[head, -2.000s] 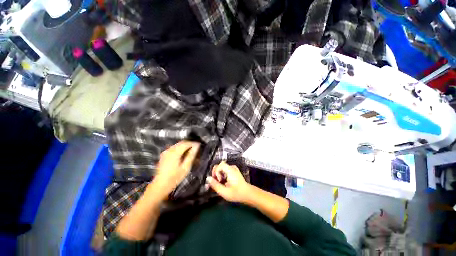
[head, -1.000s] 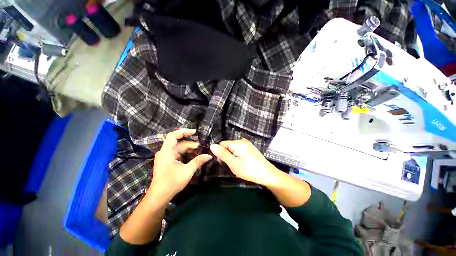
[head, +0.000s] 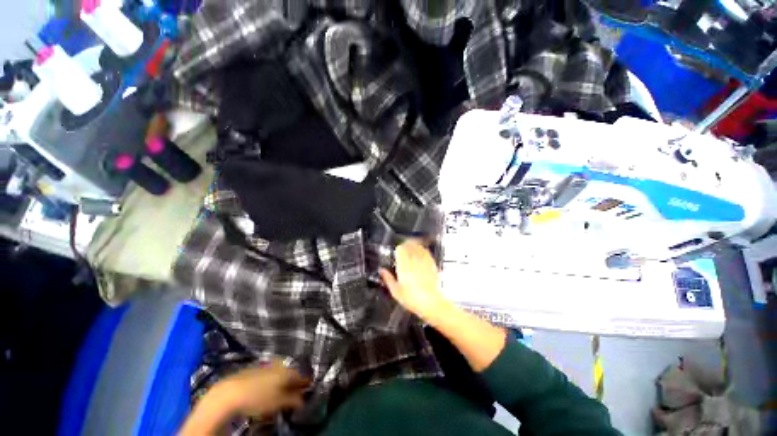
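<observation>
A black, grey and white plaid garment body (head: 256,298) lies heaped over the table and my lap. A plain black fabric panel (head: 298,200) lies among the plaid. My right hand (head: 416,277) is on the plaid left of the sewing machine, fingers bent downward; whether it grips cloth is unclear. My left hand (head: 277,390) is low at the lap, blurred, over the plaid; its fingertips are hard to make out. The white sewing machine (head: 613,192) with a blue band stands right of the cloth, its presser foot area (head: 511,213) beside the plaid.
Khaki cloth (head: 149,230) lies on the left table, with black, pink-topped thread cones (head: 175,160) above it. A blue bin (head: 175,362) stands at lower left. A brownish-grey cloth bundle (head: 694,396) is on the floor at lower right. More blue bins show at upper right.
My hands were close together at the garment edge and are now apart. My left hand has moved down toward the lap, my right hand slightly up and right. The plaid has shifted and the view has tilted up.
</observation>
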